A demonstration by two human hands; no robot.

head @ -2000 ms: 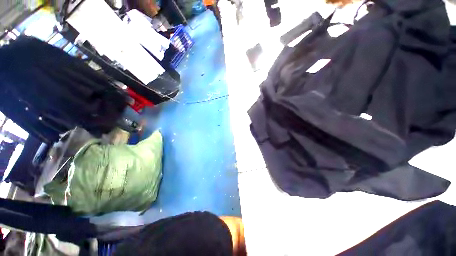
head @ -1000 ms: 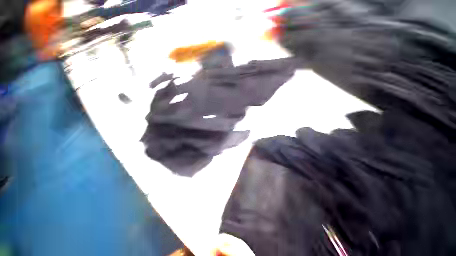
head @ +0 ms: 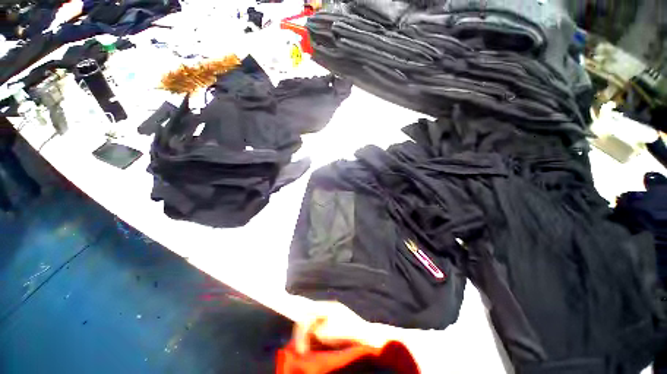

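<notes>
A black garment point(head: 380, 285) lies in front of me across the white table point(head: 270, 263), with a smoother grey panel on its left part. Snips or tweezers point(head: 426, 259) with a pink grip and pale points lie on it, with no hand on them. A pale, overexposed hand, seemingly my left hand point(head: 322, 332), shows at the bottom edge beside orange-red cloth, just below the garment's lower edge. Its fingers are not clear, and I cannot tell if it holds anything. My right hand is not in view.
A second dark garment point(head: 212, 168) lies farther left on the table. A thick pile of dark garments point(head: 453, 66) stands at the back right. A brown bristly item point(head: 197, 73), a black cylinder point(head: 95, 84) and a red item point(head: 298, 31) are farther back. Blue floor point(head: 80, 285) lies left.
The view has swung right from the floor and green sack to the table with the near garment and pile. The snips now show clearly. The pale hand has come farther into the bottom edge.
</notes>
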